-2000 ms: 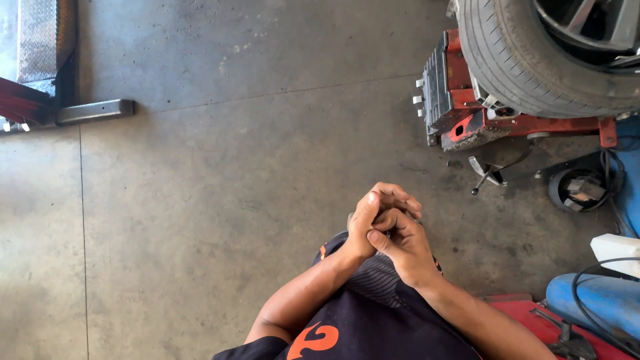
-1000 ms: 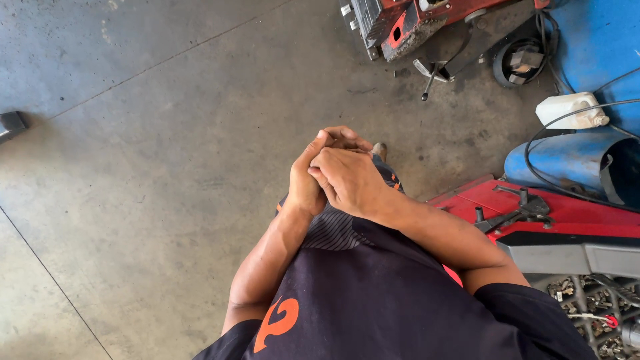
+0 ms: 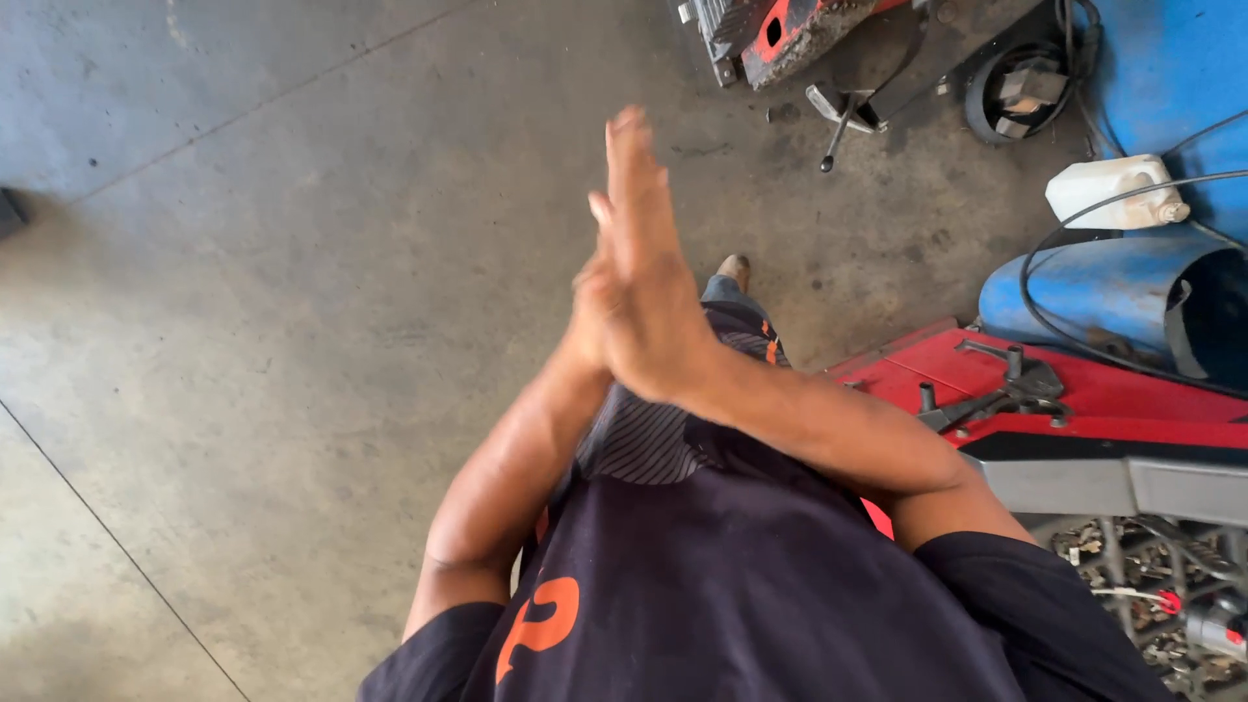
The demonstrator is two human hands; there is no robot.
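My left hand [image 3: 591,304] and my right hand [image 3: 651,278] are pressed against each other in front of my dark shirt, near the middle of the view. The right hand is held flat, its fingers stretched toward the top and slightly blurred. It covers much of the left hand, of which the outer side and some finger parts show. No object is visible in either hand, though the place between the palms is hidden. Beneath the hands lies the shirt's striped part [image 3: 648,439], and a shoe [image 3: 735,270] shows past them.
A red machine [image 3: 936,366] with a dark metal fitting [image 3: 1014,390] stands at the right, beside a blue cylinder [image 3: 1092,292]. Above are a white plastic jug [image 3: 1111,192], a black cable [image 3: 1033,292] and a red machine part [image 3: 809,39]. Concrete floor [image 3: 292,341] spreads to the left.
Two seconds ago my hands were clasped with bent fingers, and one second ago my right hand was curled over the left. Now the right hand is stretched flat. The view has swung toward the right.
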